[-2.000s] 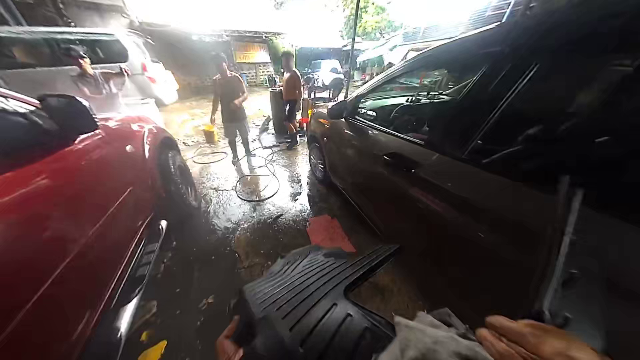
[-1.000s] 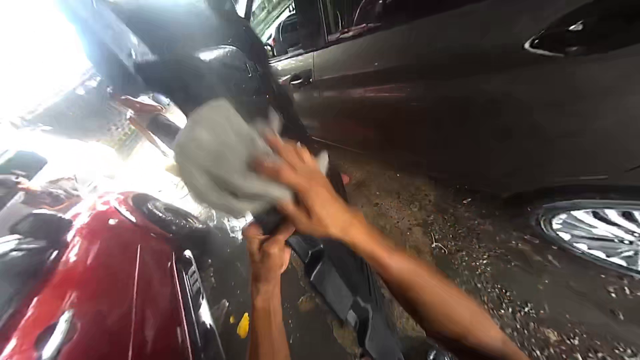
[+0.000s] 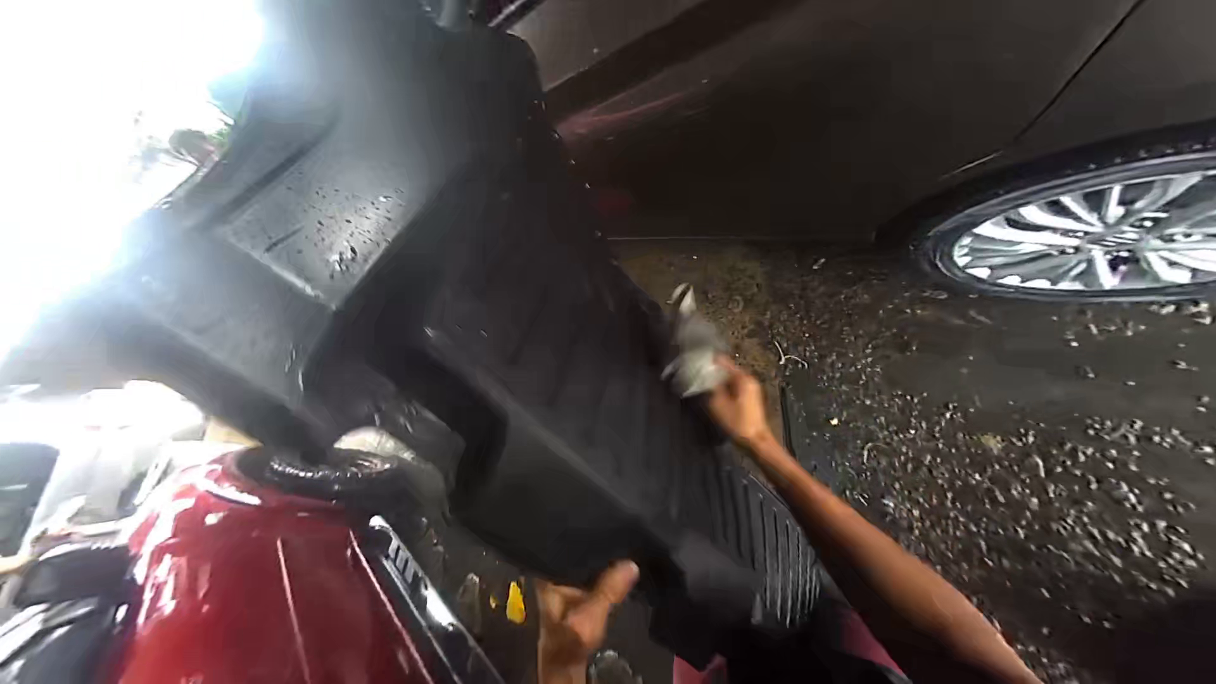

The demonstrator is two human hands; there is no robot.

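A large black moulded car floor mat (image 3: 551, 380) fills the middle of the head view, tilted up in front of me, with water drops on its upper left part. My left hand (image 3: 581, 613) grips its lower edge, thumb over the rim. At the mat's right edge, my right hand (image 3: 736, 404) holds a grey cloth (image 3: 698, 356), partly blurred. A ribbed black mat part (image 3: 769, 541) shows below my right wrist.
A red car (image 3: 275, 589) stands at the lower left. Along the upper right is a dark car's body (image 3: 779, 123) with its alloy wheel (image 3: 1092, 237). Wet ground with scattered gravel (image 3: 1007, 475) lies below it. Bright glare covers the upper left.
My right hand with the cloth has moved from the mat's upper left to its right edge. The mat now fills more of the view. The view has swung down from the yard and the people there.
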